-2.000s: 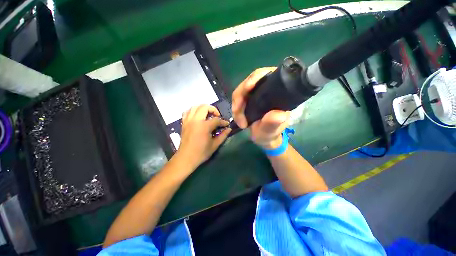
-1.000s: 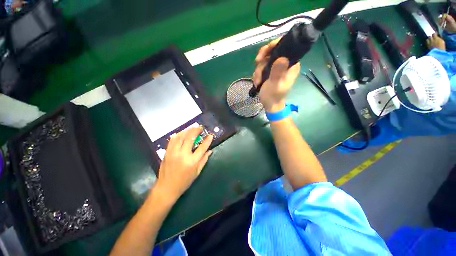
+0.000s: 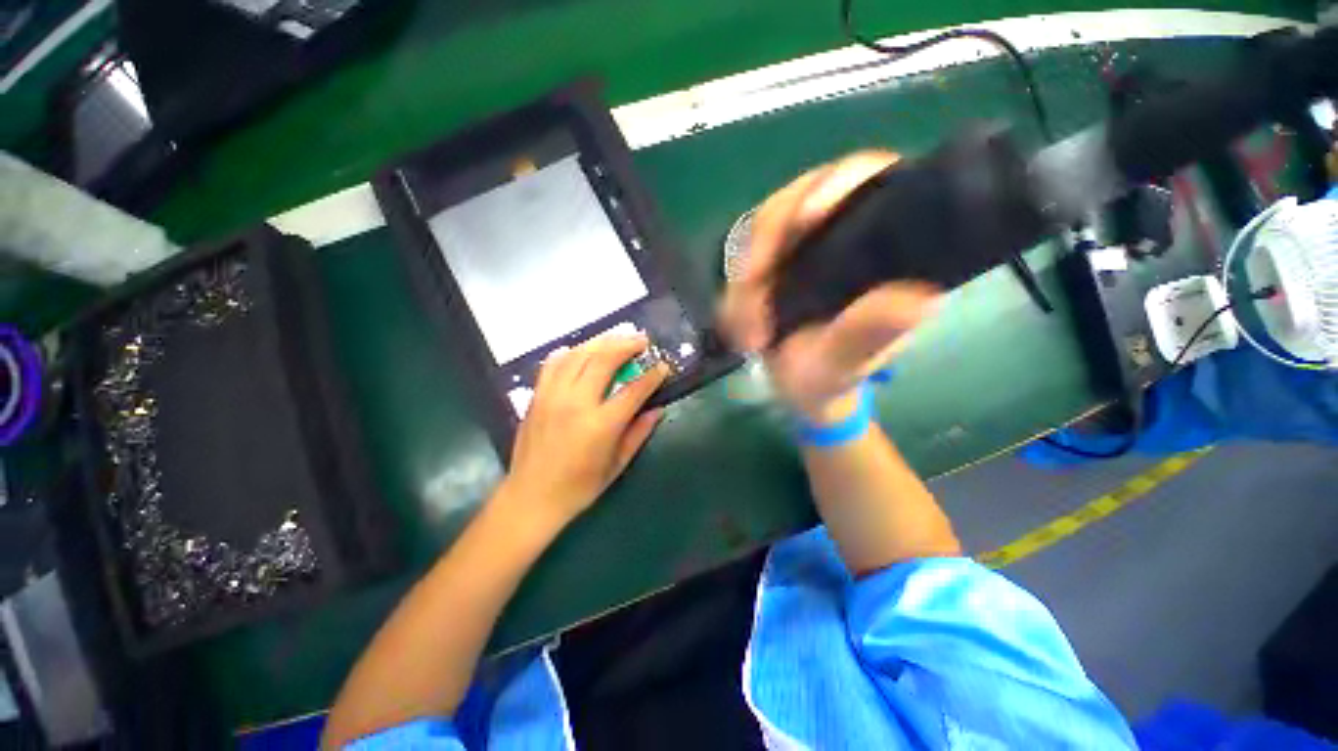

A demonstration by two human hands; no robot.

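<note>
The open tablet unit (image 3: 543, 257) lies in its black foam holder (image 3: 418, 235), its large silver-white rectangle facing up. My left hand (image 3: 580, 426) rests on the unit's near end, with fingertips beside a small green circuit board (image 3: 631, 370). Whether the fingers pinch anything is hidden. My right hand (image 3: 822, 294), blurred, is closed around the black electric screwdriver (image 3: 925, 228), to the right of the unit. The screwdriver's tip is blurred near the holder's right edge. The round mesh screw dish (image 3: 738, 242) is mostly hidden behind my right hand.
A deep black parts tray (image 3: 330, 426) with shiny metal parts (image 3: 220, 565) stands left of the unit. A purple tape roll (image 3: 21, 385) is far left. A white fan (image 3: 1306, 279) and a narrow black box (image 3: 1103, 323) are at right. A pale rail (image 3: 763, 96) runs behind.
Since one second ago, my right hand has moved the screwdriver from over the screw dish towards the unit's near end, now covering most of the dish. My left hand stays on the unit. The view has shifted.
</note>
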